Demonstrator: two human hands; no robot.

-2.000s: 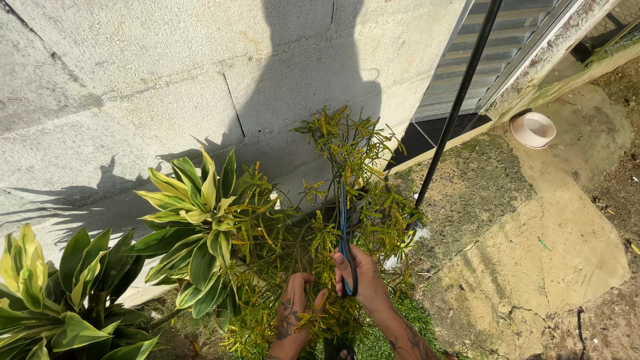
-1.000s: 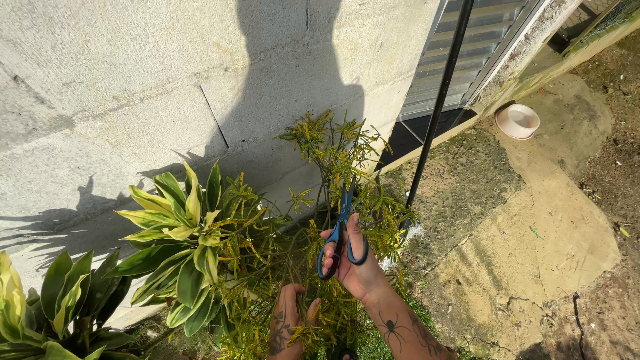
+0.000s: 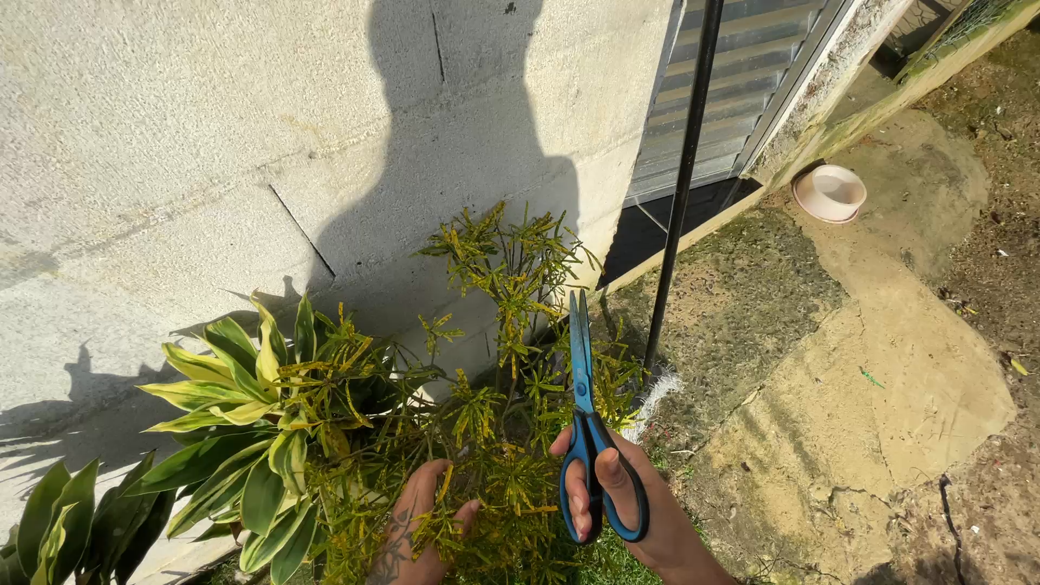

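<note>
My right hand [image 3: 621, 496] holds a pair of blue scissors with black-lined handles [image 3: 582, 390], fingers through the loops. The blades point up and are nearly closed, over the right side of a shrub with narrow yellow-green leaves [image 3: 512, 305]. Left of it, my left hand [image 3: 422, 520] is low among the shrub's leaves, thumb and fingers apart around some sprigs; whether it grips a stem cannot be told, as leaves cover part of it.
A broad-leaved variegated plant [image 3: 244, 398] grows at the left by a pale block wall [image 3: 162, 162]. A black pole [image 3: 686, 187] slants up behind the scissors. Beyond are a louvred metal door [image 3: 723, 89], cracked concrete ground [image 3: 853, 390] and a pale bowl [image 3: 830, 193].
My right hand with the scissors has moved out from the shrub's middle toward its right side. My left hand stays low in the leaves.
</note>
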